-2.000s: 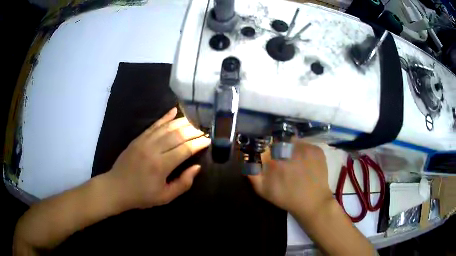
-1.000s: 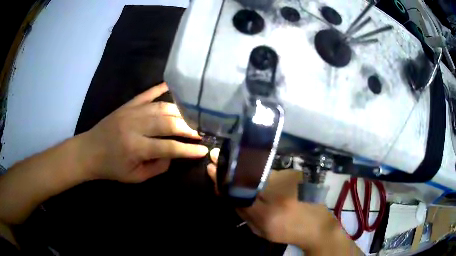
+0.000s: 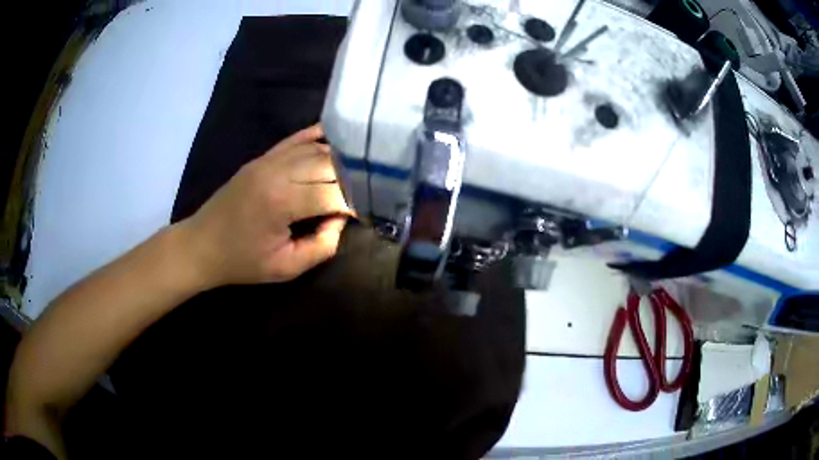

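Observation:
A large dark brown-black garment panel [image 3: 359,359] lies flat on the white table and runs under the head of the white sewing machine [image 3: 539,135]. My left hand [image 3: 269,211] rests on the panel at the left of the machine head. Its fingertips reach the lit needle area and are partly hidden by the machine head; whether they pinch the cloth cannot be told. The needle and presser foot are hidden. The shiny upright guard [image 3: 433,207] stands on the machine front. My right hand is not in view.
Scissors with red handles [image 3: 636,359] lie on the table right of the machine. Small flat items and a plastic packet [image 3: 726,404] lie at the right table edge. Dark green-tipped thread cones [image 3: 687,13] stand behind the machine. The worn table edge [image 3: 40,193] curves along the left.
My right hand has left the needle area and gone out of view. My left hand stays at the machine's left side, its fingers more bent. The panel's far edge lies farther up than two seconds ago.

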